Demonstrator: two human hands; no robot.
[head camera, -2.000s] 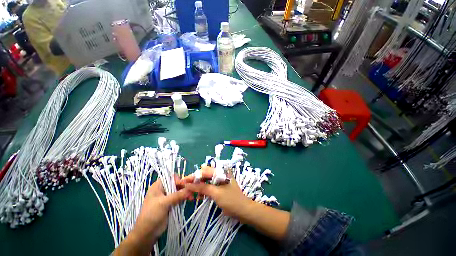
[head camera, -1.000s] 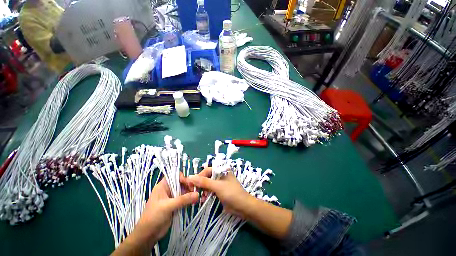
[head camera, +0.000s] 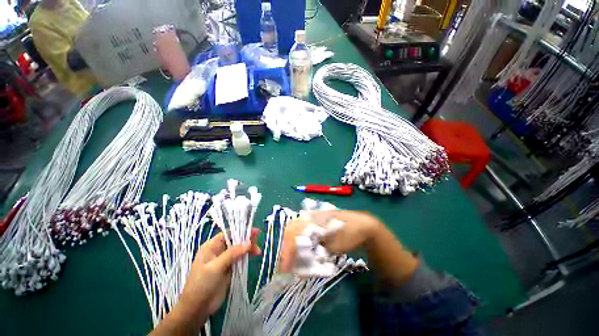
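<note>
White cable assemblies with small white connector ends (head camera: 161, 243) lie fanned out at the front of the bench. My left hand (head camera: 211, 272) is closed around an upright bunch of white cables, with their connectors (head camera: 235, 200) above the fingers. My right hand (head camera: 328, 233) is blurred, bent over the right-hand cables, with white connector ends at its fingers; its exact grip is unclear. The cables under it run towards the near edge of the picture. A red slim tool (head camera: 326, 189) lies on the bench just beyond my right hand.
Looped cable hanks lie left (head camera: 111, 144) and right (head camera: 368, 125). Behind are black strips (head camera: 194, 168), a small bottle (head camera: 240, 140), a black case (head camera: 169, 131), crumpled white plastic (head camera: 293, 118), blue bins (head camera: 255, 98) and a taller bottle (head camera: 300, 65). A red stool (head camera: 458, 141) stands right; a person in yellow is back left.
My right hand has moved right, away from my left hand, and turned over the right-hand cables with white connectors at its fingers. My left hand still holds its bunch.
</note>
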